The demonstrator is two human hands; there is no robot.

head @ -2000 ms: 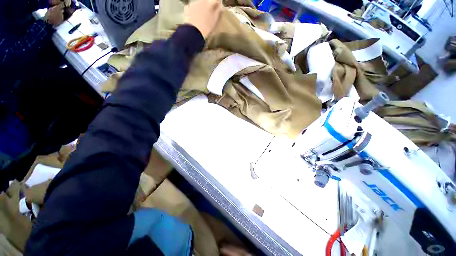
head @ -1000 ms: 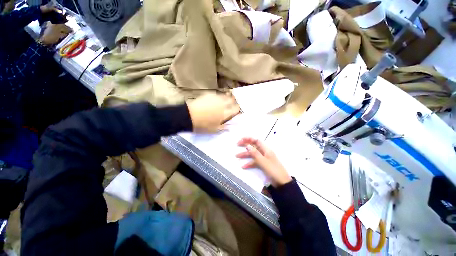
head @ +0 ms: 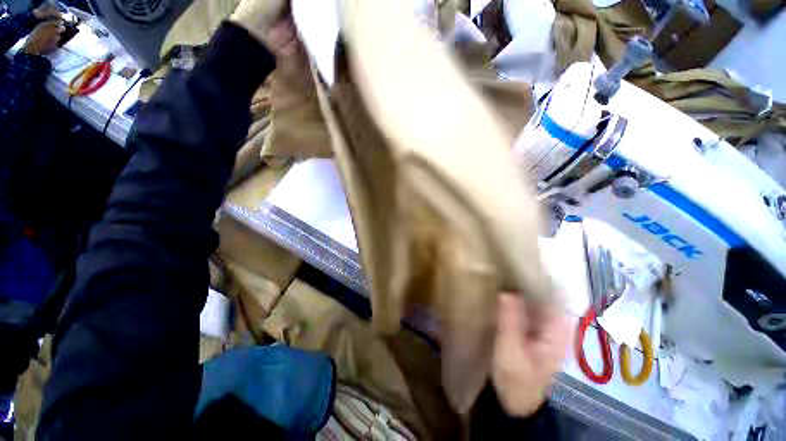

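Observation:
A large tan garment panel point(head: 422, 146) hangs between my hands above the table front, blurred by motion, with a white piece point(head: 318, 33) along its upper left edge. My left hand point(head: 269, 21) is at the top, partly cut off by the picture edge, closed on the panel's upper end. My right hand point(head: 527, 349) grips the panel's lower right end, its fingers blurred. The white sewing machine point(head: 638, 189) stands to the right; the cloth hides its needle area.
Red-handled scissors point(head: 595, 346) and yellow-handled snips point(head: 637, 357) lie by the machine. Tan cloth with white pieces point(head: 527, 39) is heaped behind. The measuring tape point(head: 297, 245) runs along the table edge. More tan cloth point(head: 323, 323) lies below. Another person's hand point(head: 45, 37) shows upper left.
My left hand has moved up and left, my right hand down and right. The tan panel is now lifted off the table and stretched between them, where the hands were over the white tabletop before.

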